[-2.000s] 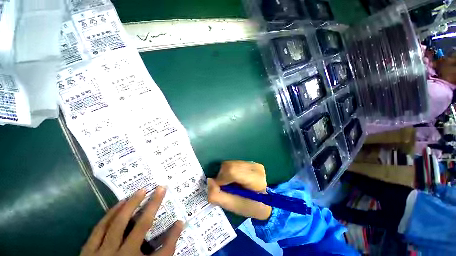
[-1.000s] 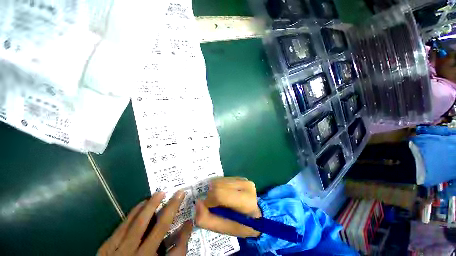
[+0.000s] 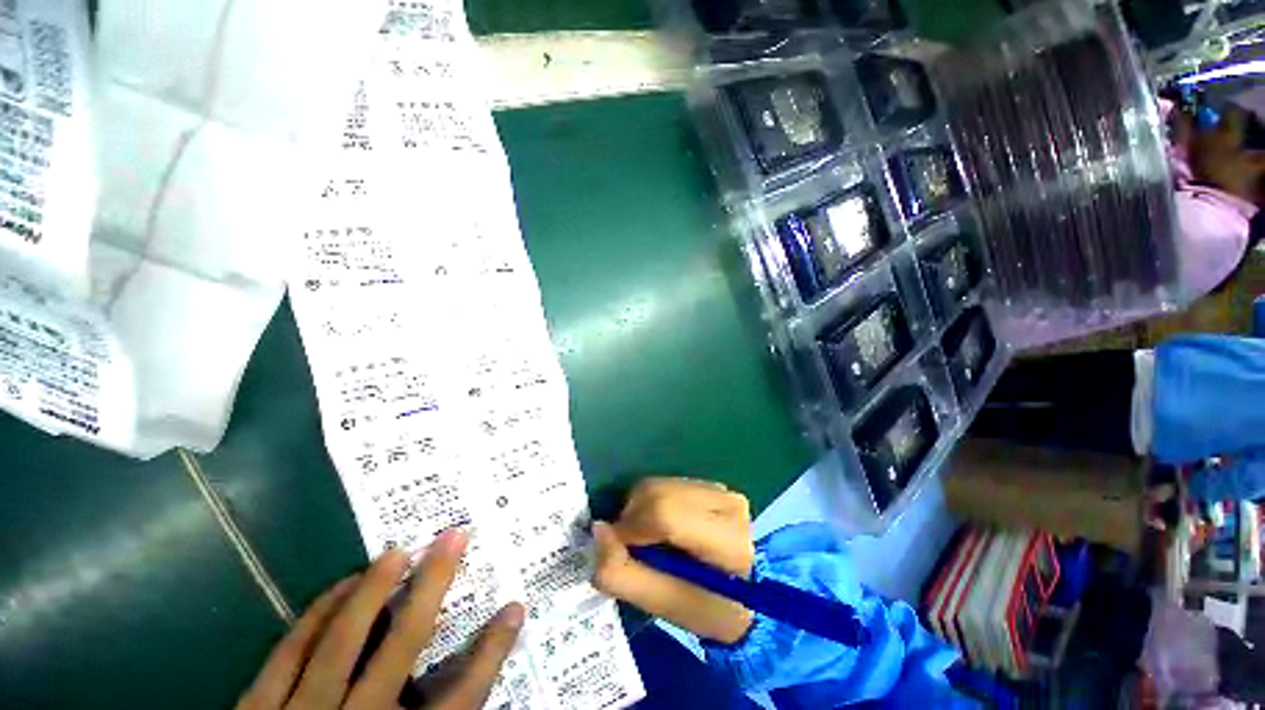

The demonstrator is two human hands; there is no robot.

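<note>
A long white two-column label strip (image 3: 444,361) lies on the dark green bench from the top to the bottom centre. My left hand (image 3: 382,631), cut off by the lower edge, rests with spread fingers on the strip's lower left part. My right hand (image 3: 680,555) holds a dark blue marker pen (image 3: 756,594) at the strip's lower right edge; the pen's tip is hidden by the fingers. More of the strip, with backing paper (image 3: 187,208), looms close to the camera at upper left, partly blurred.
A clear blister tray (image 3: 802,326) with black devices in two rows lies right of the strip. Stacked blister trays (image 3: 1061,167) stand beyond it. A whitish tape strip (image 3: 597,70) crosses the bench. People in pink (image 3: 1214,243) and blue (image 3: 1207,402) are at right.
The strip has shifted and tilted, and its near loop at upper left has moved. My right hand with the pen has moved slightly right since the last frame. My left hand stays on the strip.
</note>
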